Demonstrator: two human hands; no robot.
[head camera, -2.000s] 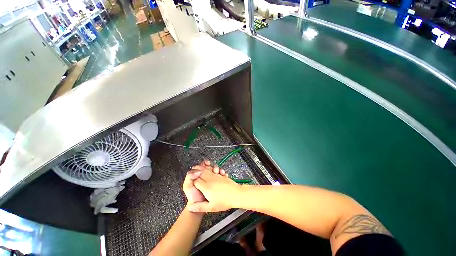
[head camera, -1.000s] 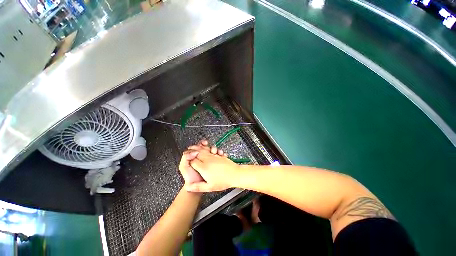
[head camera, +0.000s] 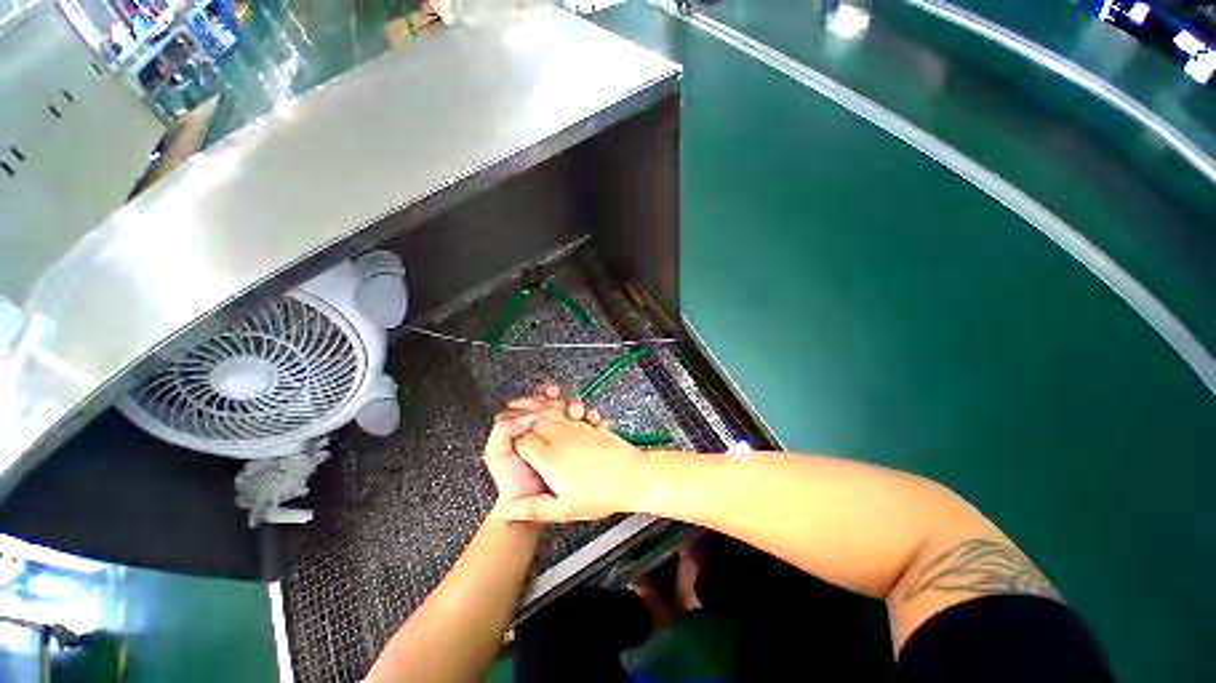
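My left hand (head camera: 508, 467) and my right hand (head camera: 582, 470) are clasped together over the wire mesh tray (head camera: 387, 560), fingers interlaced, bare, with no tool visible in them. The right hand lies over the left and hides part of it. Green-handled cutters (head camera: 507, 320) lie spread open at the back of the mesh. A second pair with green handles (head camera: 616, 374) lies just beyond my hands, its jaws not clearly seen.
A metal hood (head camera: 347, 134) covers the back of the mesh. A white fan (head camera: 247, 378) lies inside at left, with a crumpled whitish bundle (head camera: 278, 483) beside it. A thin pale rod (head camera: 534, 346) crosses the mesh. The green conveyor belt (head camera: 907, 307) runs along the right.
The camera view has tilted down since two seconds before, then slightly back up. My hands stay clasped; the cutters and fan have not moved.
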